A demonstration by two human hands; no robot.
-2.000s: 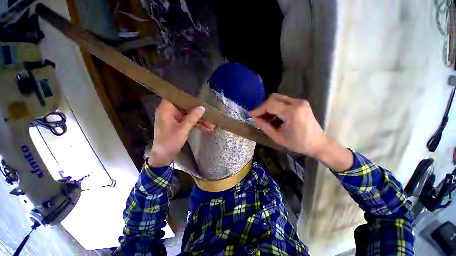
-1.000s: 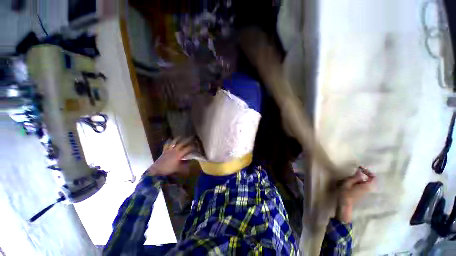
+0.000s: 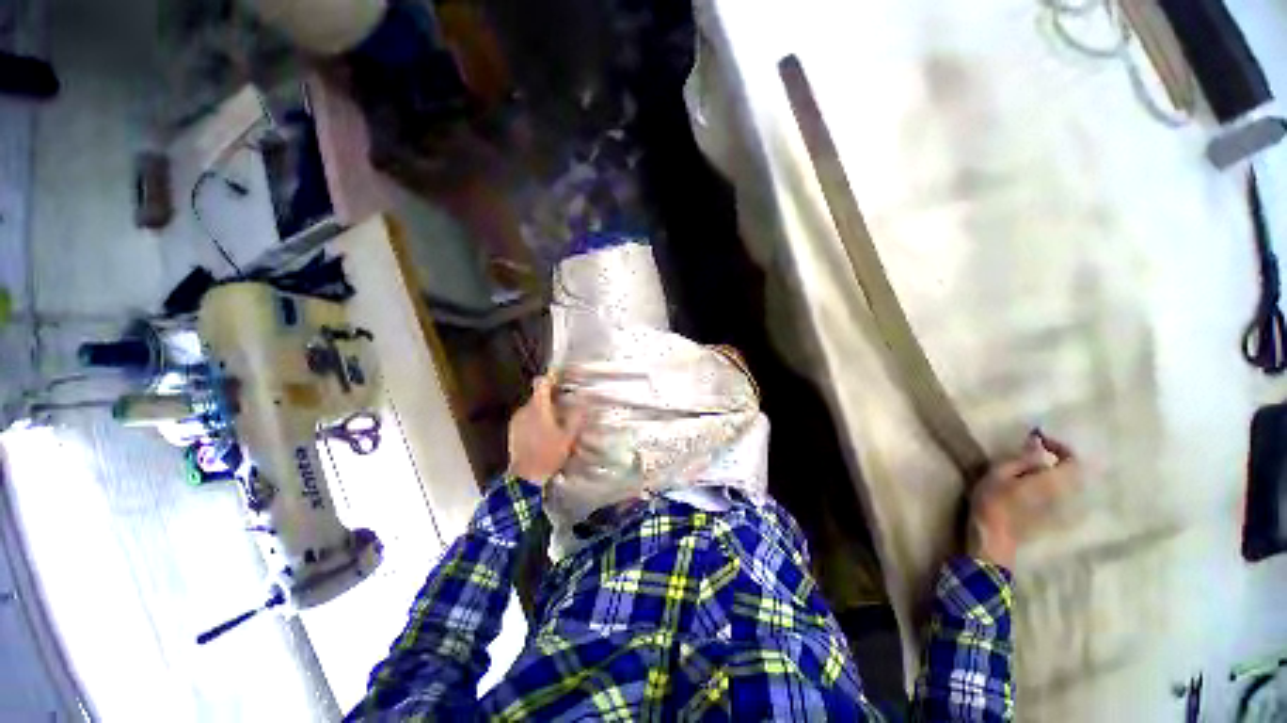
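The silvery brocade garment [image 3: 663,410] lies bunched and folded over my thigh. My left hand [image 3: 544,435] grips its left edge. The curved ruler [image 3: 878,283] lies along the left part of the white cloth-covered table, its near end at my right hand. My right hand [image 3: 1019,494] is over the table at that end. A tiny object shows at its fingertips, too small to name. Whether the fingers still hold the ruler cannot be told.
The cloth-covered table [image 3: 1073,283] fills the right side. Black shears [image 3: 1263,304], a dark bar [image 3: 1200,54] and a pale cord [image 3: 1115,50] lie towards its far edge. A cream sewing machine [image 3: 289,424] with small scissors [image 3: 353,434] on it stands at left.
The ruler has gone from across the garment to the table with my right hand. My left hand has taken the garment's edge, which is now bunched, and the gold band no longer shows. The view has shifted.
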